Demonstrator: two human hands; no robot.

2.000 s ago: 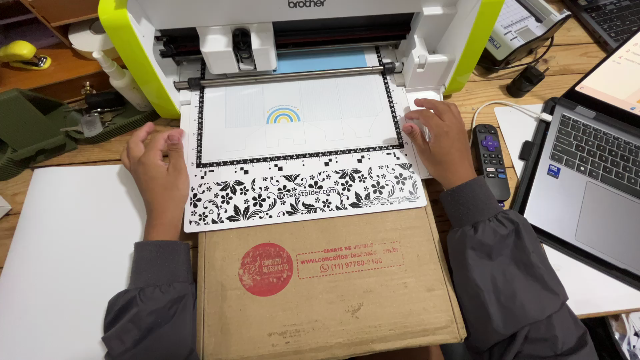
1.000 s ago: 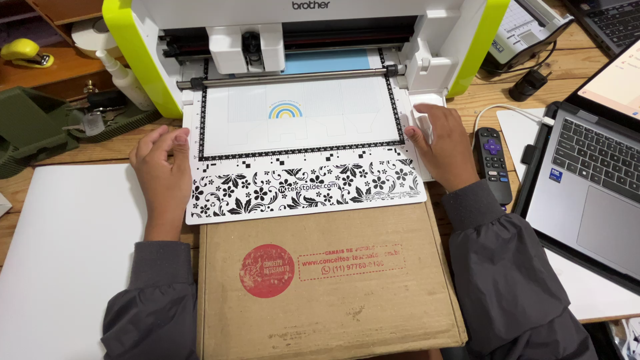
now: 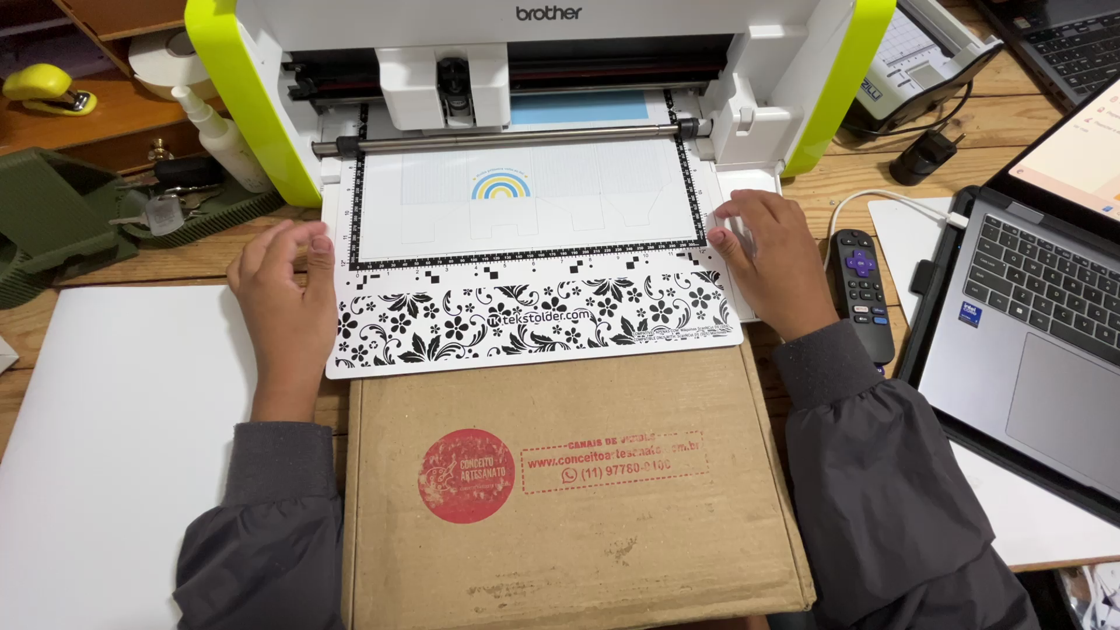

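A cutting mat [image 3: 534, 319] with a black-and-white floral band sticks out of the front of a white and lime Brother cutting machine [image 3: 612, 22], under its metal roller. On the mat lies a white sheet [image 3: 420, 192] printed with a small rainbow [image 3: 501, 185] and a blue block; faint cut outlines show below the rainbow. My left hand [image 3: 284, 297] stands at the mat's left edge, thumb up, holding nothing. My right hand [image 3: 770, 258] is at the right edge, thumb and fingers apart, nothing seen between them. Whether either hand touches the mat, I cannot tell.
A cardboard box [image 3: 560, 542] with red stamps lies below the mat's front. At left are a large white sheet [image 3: 131, 437], a green tray [image 3: 52, 210] and a yellow stapler [image 3: 48, 87]. At right are a remote control [image 3: 862, 293], a black plug adapter [image 3: 925, 157] and a laptop [image 3: 1041, 332].
The mat's printed front band has shifted slightly between the frames, while both hands have stayed beside its edges.
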